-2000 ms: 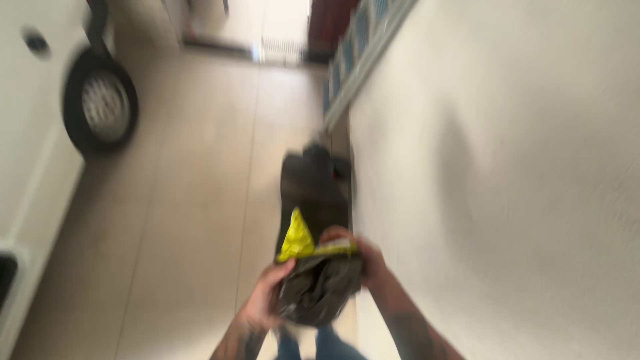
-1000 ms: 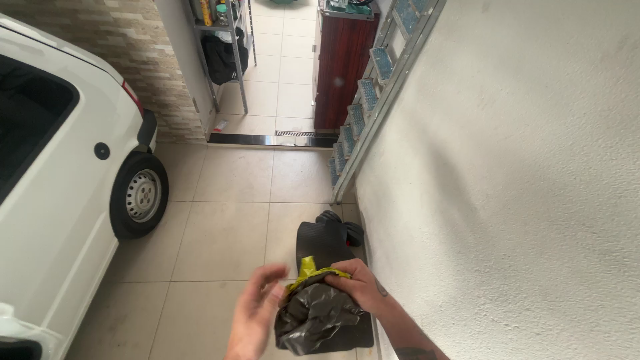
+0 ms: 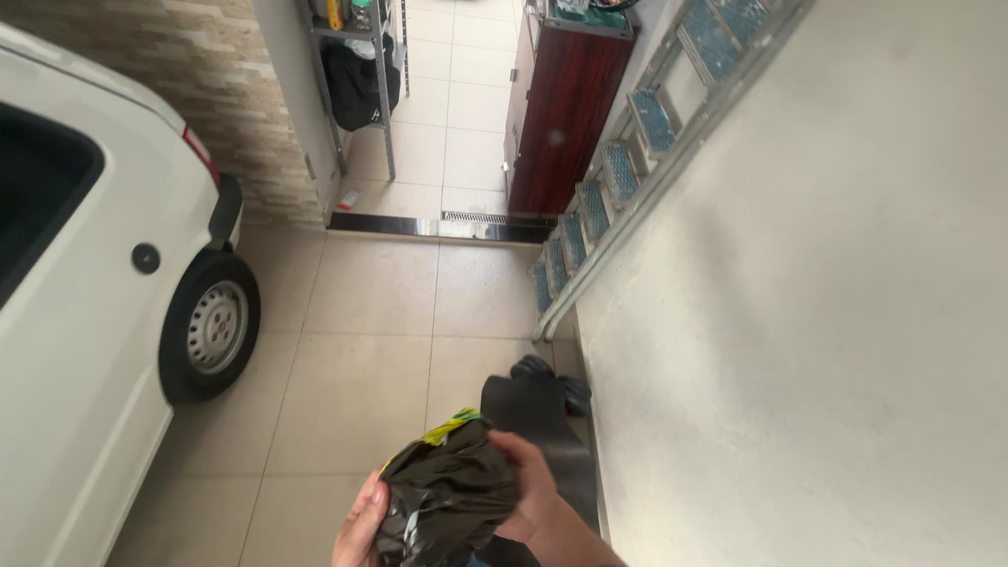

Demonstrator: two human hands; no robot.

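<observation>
A crumpled dark plastic bag with a yellow and green edge is between my two hands at the bottom middle. My left hand grips its left side, thumb on top. On its right side, my right hand holds the bag, the fingers partly hidden behind the plastic. Below the hands, a black rubber-like mat lies on the tiled floor along the wall, with dark rounded objects at its far end. What the bag contains, if anything, is hidden.
A white car stands at the left. A metal ladder or stair with blue treads leans along the white wall at the right. Beyond a dark raised threshold stand a metal shelf and a dark red cabinet.
My left hand was apart from the bag one second ago and now grips its left side. The bag has turned, so its yellow edge now lies at the upper left.
</observation>
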